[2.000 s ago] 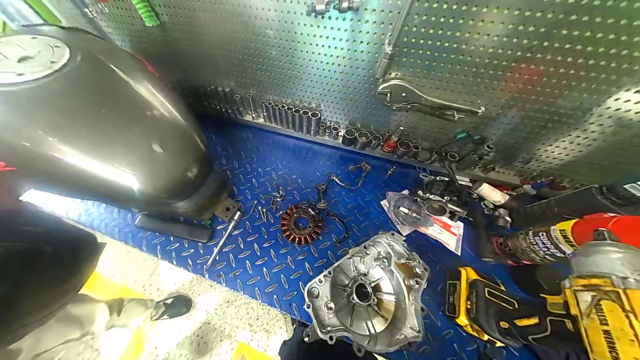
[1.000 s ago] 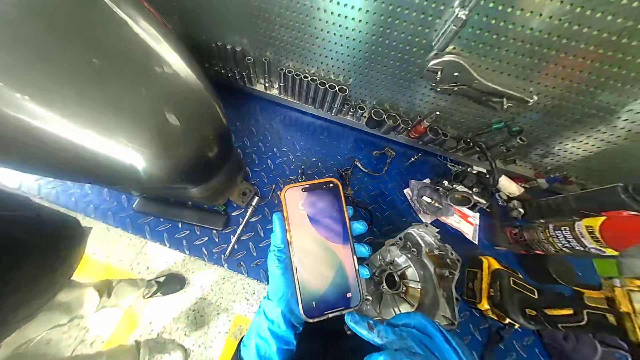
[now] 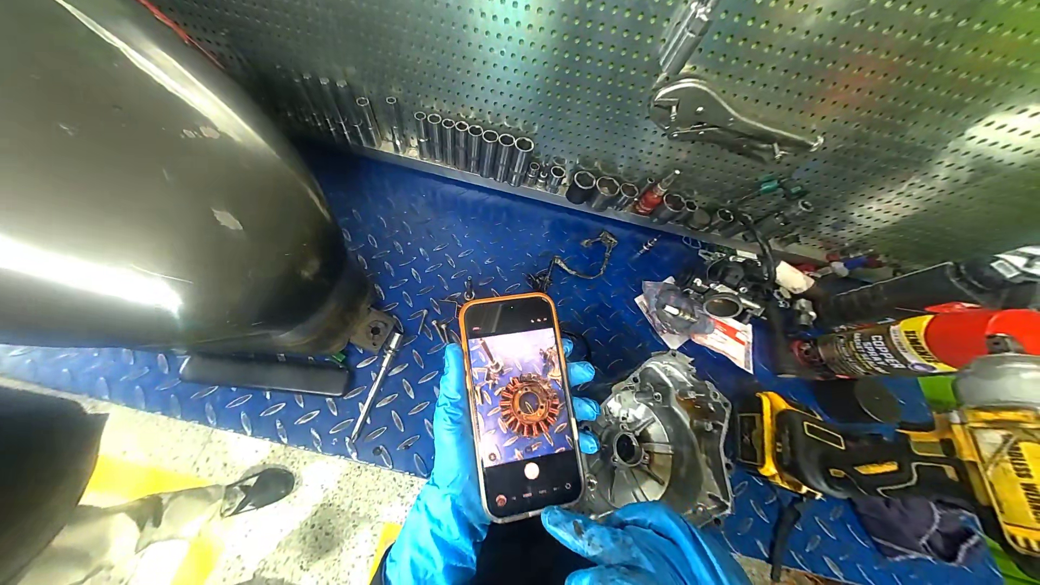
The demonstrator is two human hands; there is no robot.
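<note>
A smartphone in an orange-edged case (image 3: 524, 406) is held upright in my left hand (image 3: 455, 455), which wears a blue glove; its fingers wrap round the phone's right edge. The screen shows a camera view of a stator with copper windings. My right hand (image 3: 642, 544), gloved in blue too and stained, is at the phone's lower right corner, its thumb by the bottom edge; whether it grips the phone I cannot tell. The real stator is hidden behind the phone. Right of the phone lies a cast metal engine cover (image 3: 666, 439). Small bolts (image 3: 441, 329) and a wiring connector (image 3: 601, 240) lie beyond it.
A dark motorcycle fuel tank (image 3: 162, 187) fills the left of the blue diamond-plate bench (image 3: 390, 219). A ratchet (image 3: 378, 382) lies beside it. Sockets (image 3: 487, 150) line the pegboard's foot; locking pliers (image 3: 723, 122) hang above. A yellow-black cordless tool (image 3: 845, 455) and spray can (image 3: 918, 345) are right.
Both gloved hands and the phone have come into view since the first frame. The phone's screen has changed from a plain background to a camera view of the stator.
</note>
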